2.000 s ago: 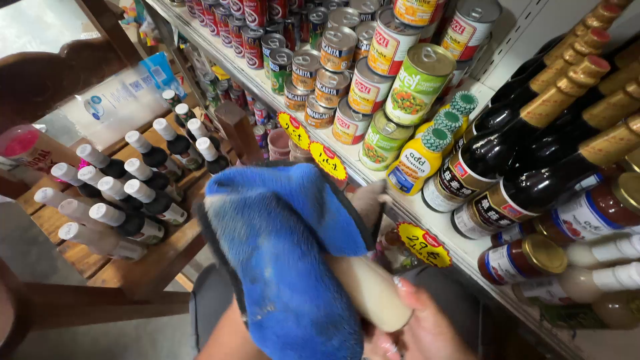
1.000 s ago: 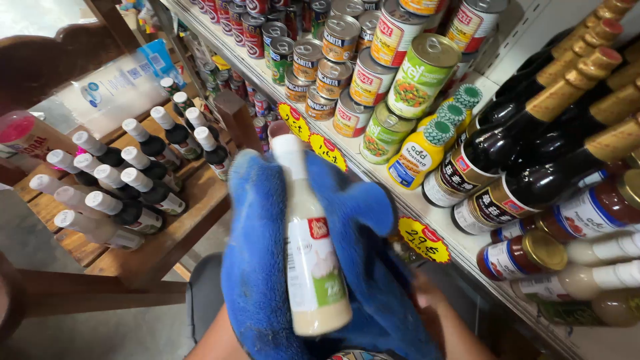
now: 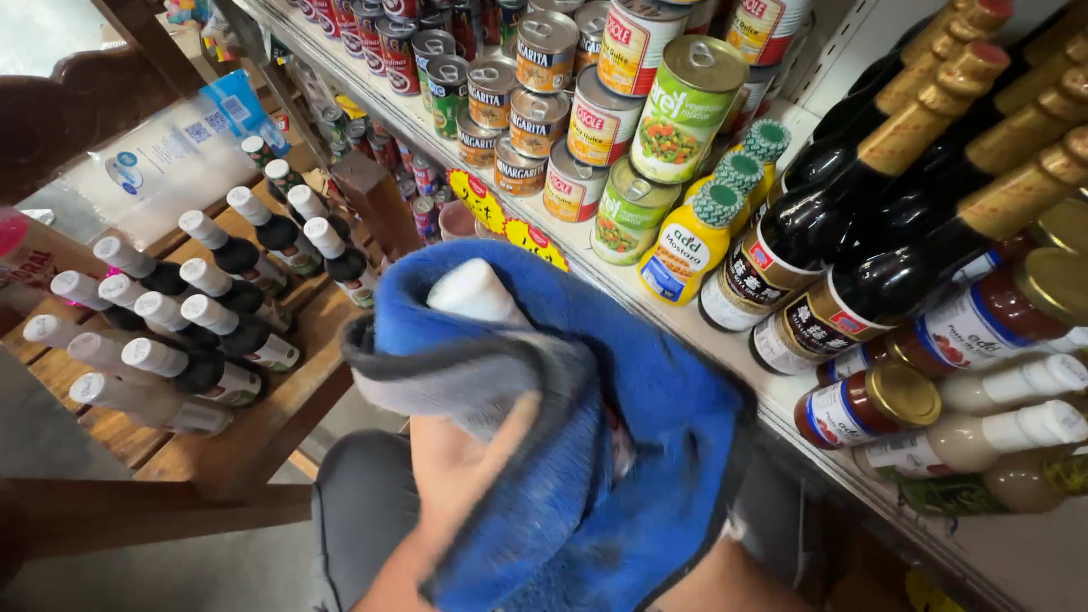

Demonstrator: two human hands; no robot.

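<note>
A blue cloth (image 3: 671,399) with a dark edge and grey underside is wrapped around a white-capped sauce bottle (image 3: 476,293); only the cap and a small part of the body show. My left hand (image 3: 467,450) grips the bottle through the cloth from the left, its fingers partly under a fold. My right hand is hidden beneath the cloth at the right; just its wrist and forearm come out below, so its hold cannot be made out. Both hands are above my knees, between the wooden bench and the shelf.
Several white-capped bottles (image 3: 234,314) stand on a slatted wooden bench (image 3: 195,459) at left, near a clear plastic package (image 3: 161,153). The metal shelf (image 3: 680,327) at right bears stacked cans (image 3: 688,110), mustard bottles (image 3: 684,251), dark gold-necked bottles (image 3: 858,204) and sauce jars (image 3: 867,404).
One second ago the bottle's front and label showed between folds of the cloth; now the cloth covers nearly all but the cap. My left hand's fingers have come into view.
</note>
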